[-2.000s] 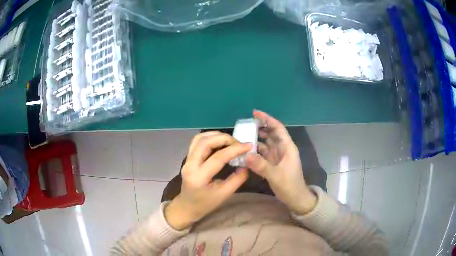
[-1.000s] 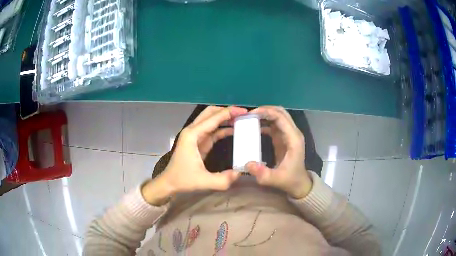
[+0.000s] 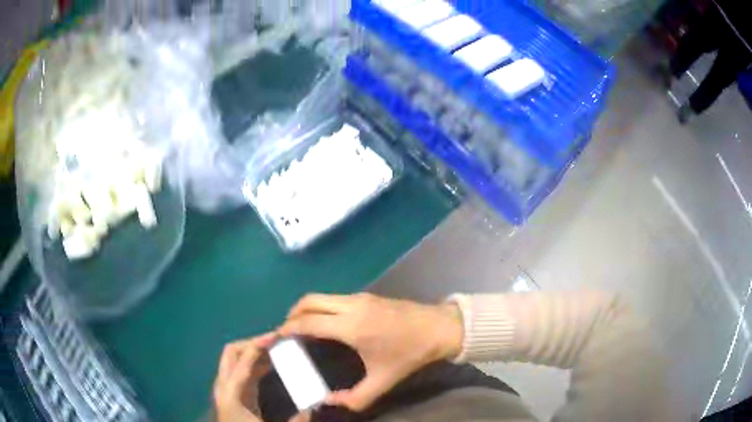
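Observation:
A white oblong assembled unit (image 3: 298, 374) is held upright between both hands, below the bench edge at the lower centre. My left hand (image 3: 239, 381) is at its left side, partly cut off by the bottom edge of the picture, with fingers at the unit's top end. My right hand (image 3: 387, 342) curls round from the right, with fingertips near the top and the thumb at the bottom end. Whether a clear cap is on the unit cannot be made out.
A clear parts box (image 3: 317, 194) heaped with white bits stands on the green bench (image 3: 223, 284). A large poly bag (image 3: 124, 280) of cream blocks is left. Stacked blue blister trays (image 3: 569, 124) hold white units at the right. A blister tray (image 3: 70, 363) is lower left. A person's legs (image 3: 709, 62) are far right.
The view has swung to the right, bringing the blue trays and the bag of cream blocks into view. Both hands still hold the white unit, which now shows tilted in the lower part of the picture.

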